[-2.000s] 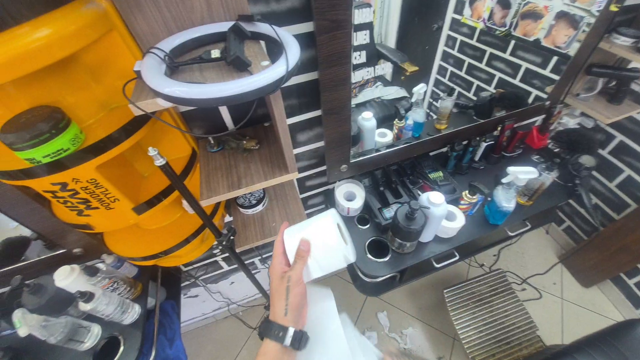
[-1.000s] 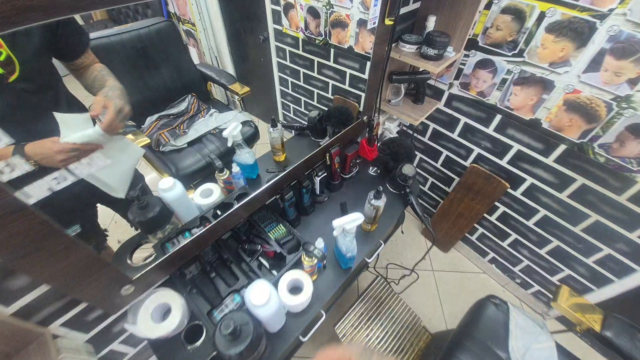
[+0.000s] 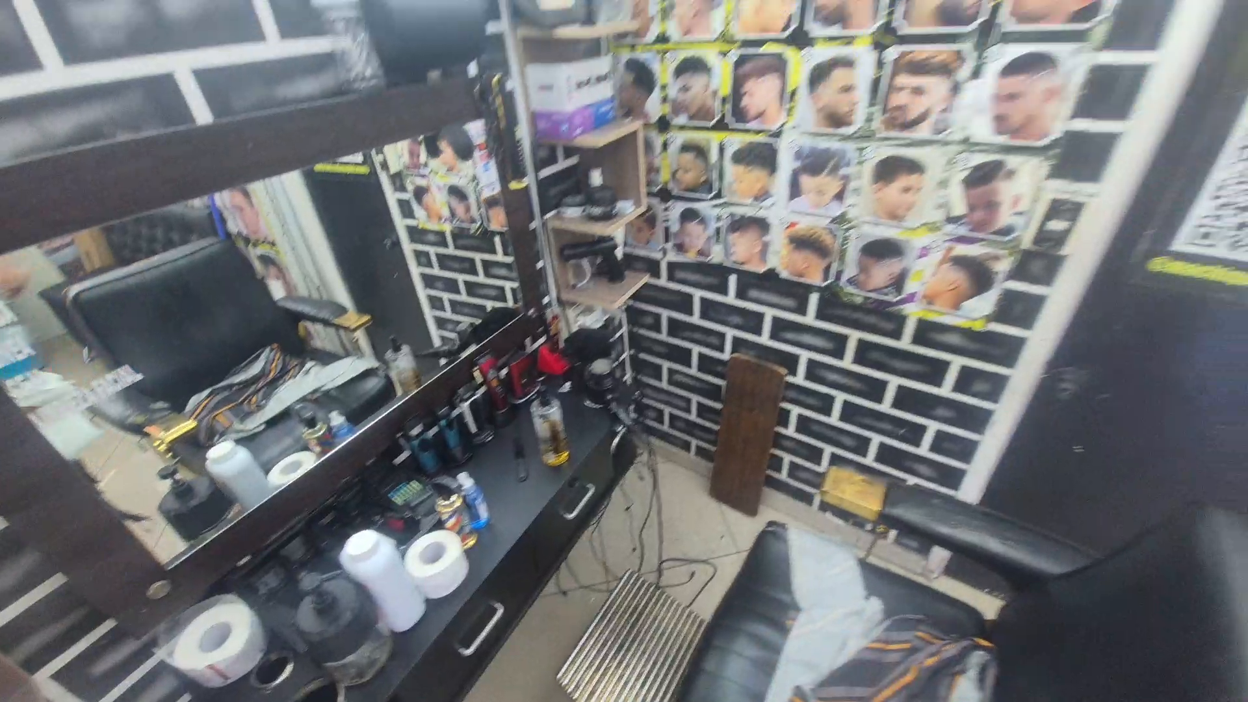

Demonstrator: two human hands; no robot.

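Observation:
Neither my left hand nor my right hand is in view, so what they hold cannot be told. On the black counter (image 3: 546, 526) stand a white paper roll (image 3: 216, 639), a dark pump bottle (image 3: 341, 629), a white bottle (image 3: 383, 580) and a smaller white roll (image 3: 436, 564). Beside them are a small blue bottle (image 3: 473, 500) and a small amber bottle (image 3: 454, 517). Several hair clippers (image 3: 453, 434) line the mirror's foot. Farther back stands a clear bottle with amber liquid (image 3: 550, 431). A striped cloth (image 3: 902, 668) and a pale cloth (image 3: 829, 604) lie on the barber chair's seat (image 3: 746, 609).
A ribbed metal footrest (image 3: 632, 639) sits between counter and chair. Loose cables (image 3: 648, 526) hang to the floor beyond it. A wooden board (image 3: 748, 434) leans against the brick-pattern wall. Corner shelves (image 3: 595, 219) stand beside the large mirror (image 3: 292, 322). The chair's armrest (image 3: 985, 531) juts toward the wall.
The view has swung right. The spray bottle of blue liquid, on the counter one second ago, is gone from its spot. My hand with the white roll, seen two seconds ago, is out of view.

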